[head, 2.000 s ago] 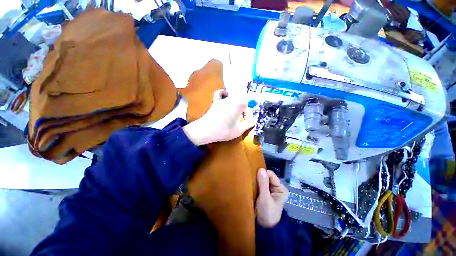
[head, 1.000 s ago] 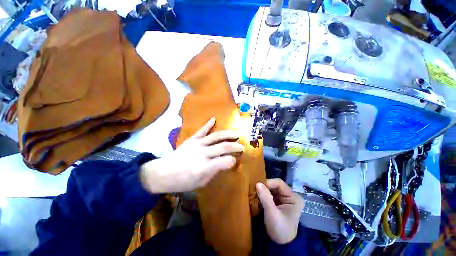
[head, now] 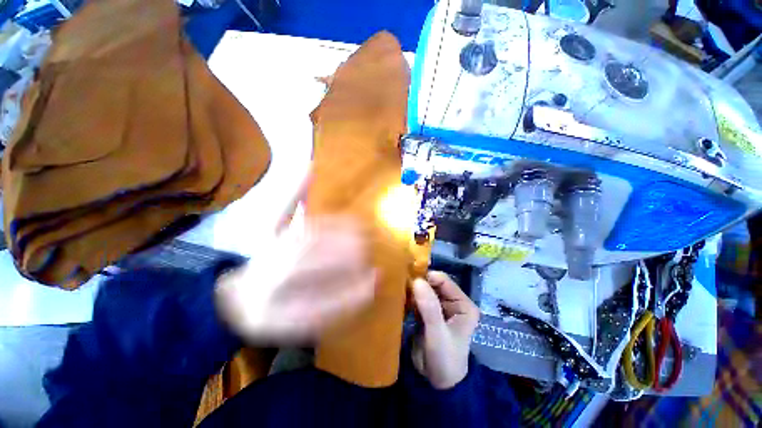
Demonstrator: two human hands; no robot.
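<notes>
A tan fabric panel (head: 355, 159) lies lengthwise along the left side of the overlock machine (head: 535, 159), its right edge at the brightly lit needle area (head: 418, 205). Its lower end hangs toward the lap. My left hand (head: 301, 280) is strongly blurred over the panel's left side; whether its fingers grip cloth is unclear. My right hand (head: 443, 326) pinches the panel's right edge between thumb and fingers, just below the needle area. A layered stack of tan panels (head: 109, 134) lies at the left.
Yellow-handled (head: 642, 351) and red-handled (head: 666, 355) scissors hang at right beside black-and-white patterned strips (head: 551, 338). A ruler scale (head: 510, 338) runs along the white table's (head: 259, 67) front edge. Another tan piece (head: 238, 380) lies low by the lap. A blue trough (head: 334, 21) is behind.
The panel has advanced away from me along the machine, and its far end now lies smoother. My left hand has moved down from the needle area. My right hand stays at the edge, slightly nearer the needle.
</notes>
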